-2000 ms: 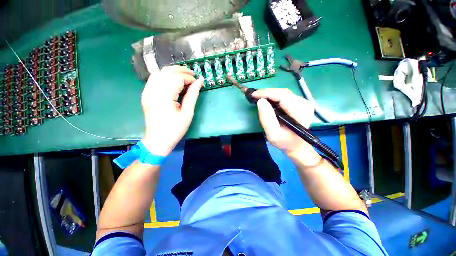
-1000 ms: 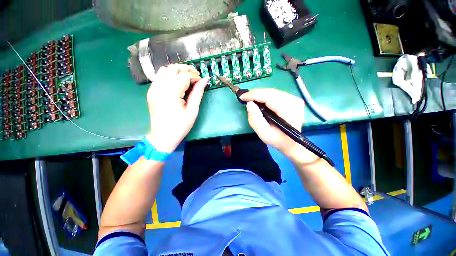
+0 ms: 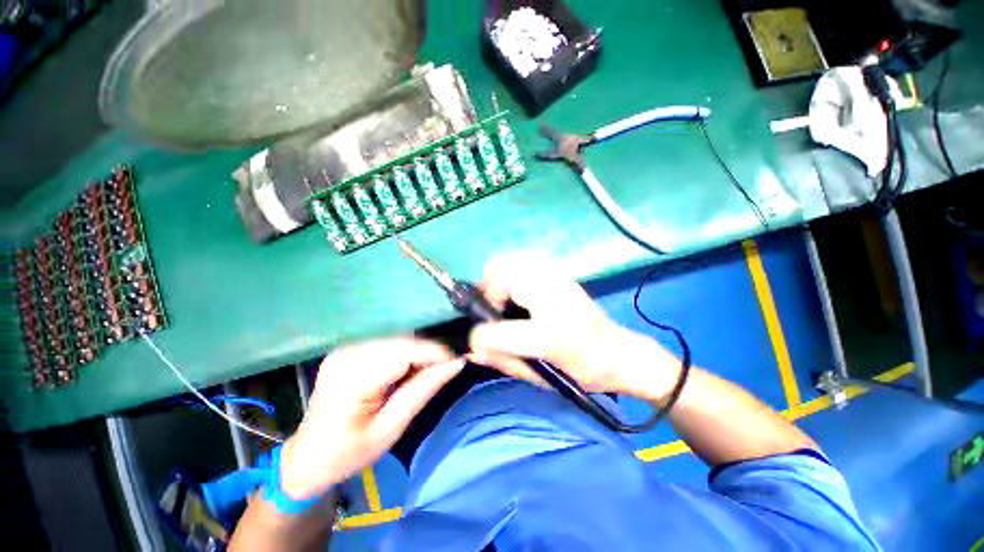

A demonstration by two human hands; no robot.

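Note:
My right hand grips the black soldering iron, its metal tip pointing up-left just below the green PCB panel, not touching it. My left hand is blurred, its fingers pinched together beside my right fingertips. The pale solder wire runs from the left to my left wrist; its end at the fingertips cannot be made out. The panel leans along the grey board support, with thin pins on its far edge. A blue strap is on my left wrist.
Stacked PCB panels lie at left. A translucent round cover is above the support. A black parts box, light-blue-handled cutters, a yellowish square pad and a white lump with dark cable are at right.
Both hands have moved down, off the panel toward my body, and come together. The iron tip has left the panel. The view has shifted and tilted; the whole row of boards now shows.

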